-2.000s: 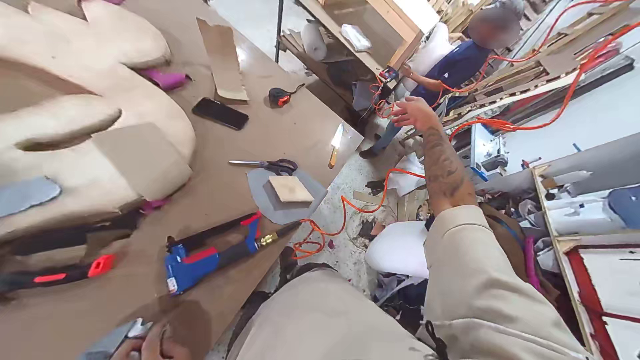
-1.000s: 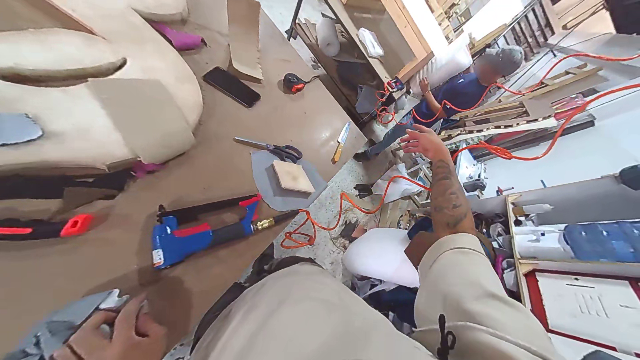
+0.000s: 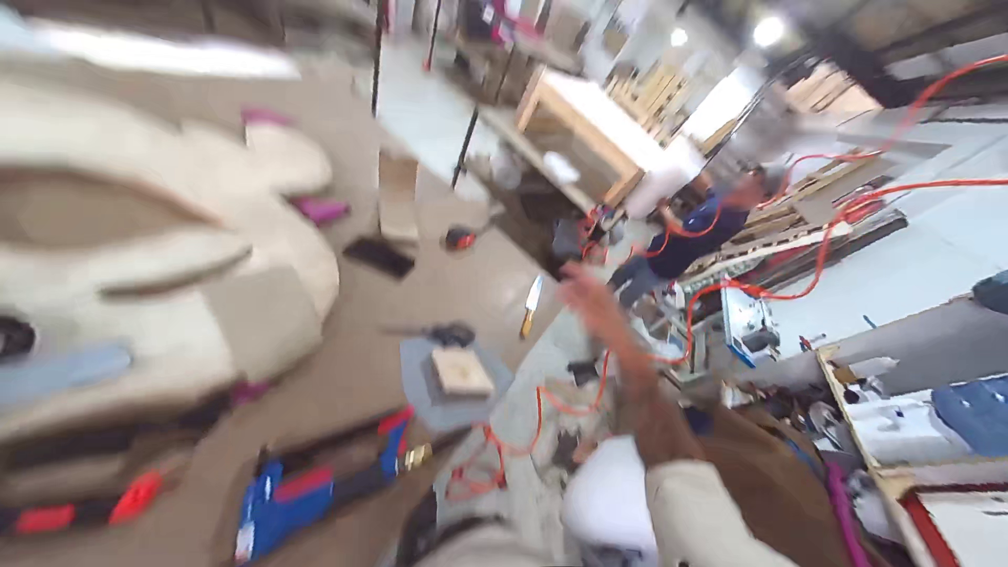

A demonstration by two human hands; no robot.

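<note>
My right hand (image 3: 587,295), blurred, is held out in the air past the table's edge, fingers apart and nothing in it. Nearest to it on the brown tabletop (image 3: 362,323) lies a knife (image 3: 531,307) with a wooden handle. Scissors (image 3: 445,334) rest by a grey sheet (image 3: 421,378), which carries a square pale block (image 3: 462,372). A blue and red pneumatic staple gun (image 3: 295,500) with a brass fitting lies at the near edge. A black phone (image 3: 379,257) and a tape measure (image 3: 459,238) lie farther back. My left hand is outside the frame.
Large foam-like padded pieces (image 3: 276,315) fill the left side. An orange air hose (image 3: 539,409) loops beside the table and runs rightward. A person (image 3: 693,236) in a dark blue shirt is at work beyond. A wooden frame (image 3: 583,142) stands at the back; shelving (image 3: 874,441) is at right.
The view has swung upward, showing more of the room. My left hand, seen at the lower left before with grey material, is out of frame. My right arm is still extended.
</note>
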